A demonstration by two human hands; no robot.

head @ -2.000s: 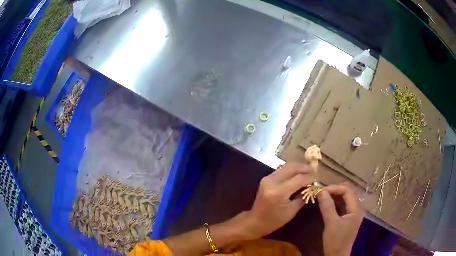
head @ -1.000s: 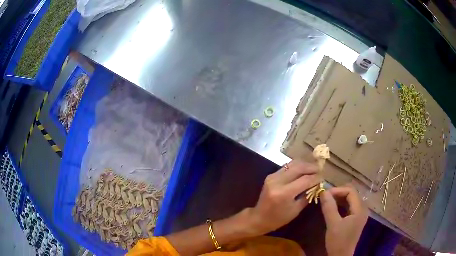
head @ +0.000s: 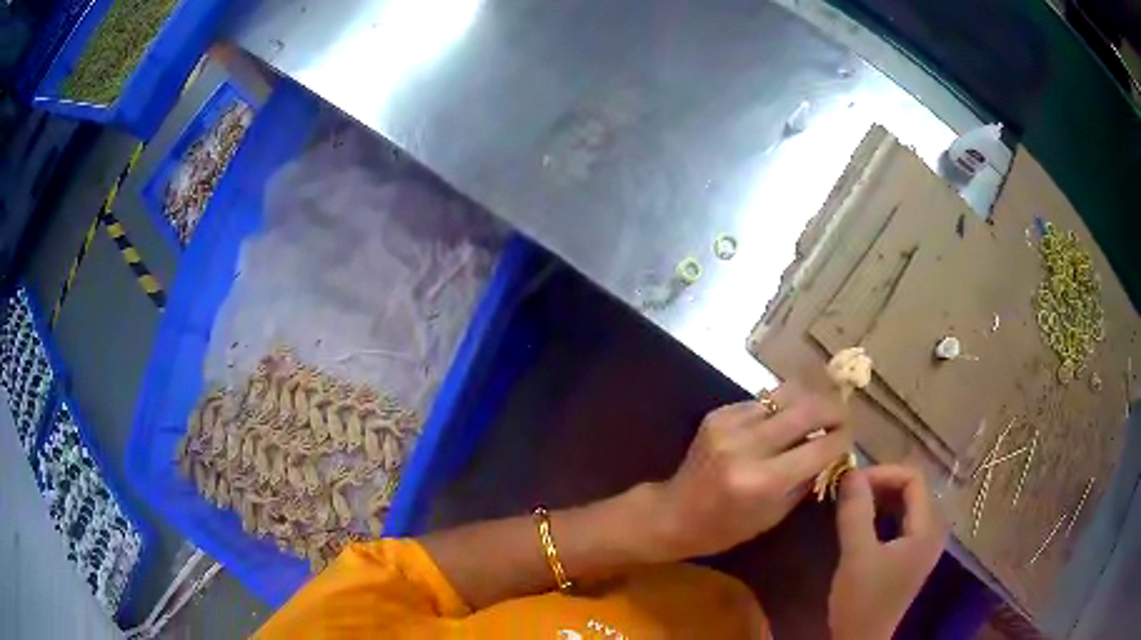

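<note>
A tan toy arm (head: 850,370) is held over the front edge of the cardboard, knob end up and spread fingers down. My left hand (head: 751,473) is closed around its middle. My right hand (head: 886,538) pinches at the toy's fingers with thumb and forefinger, where a small yellowish ring shows, partly hidden by the fingertips. A heap of yellow-green rings (head: 1069,304) lies on the cardboard (head: 920,294). A tiny white glue cup (head: 947,348) stands on the cardboard. Thin pale sticks (head: 1005,460) lie nearer me.
Two loose rings (head: 689,269) lie on the steel table (head: 563,163). A white bottle (head: 978,153) is at the cardboard's back edge. A large blue crate (head: 175,375) with rows of tan arms is at left. A small blue bin (head: 204,163) and a ring bin (head: 150,94) are beyond.
The view has shifted, so the table and crate sit differently in the picture. Both hands keep hold of the toy arm, the right still pinching at its fingers.
</note>
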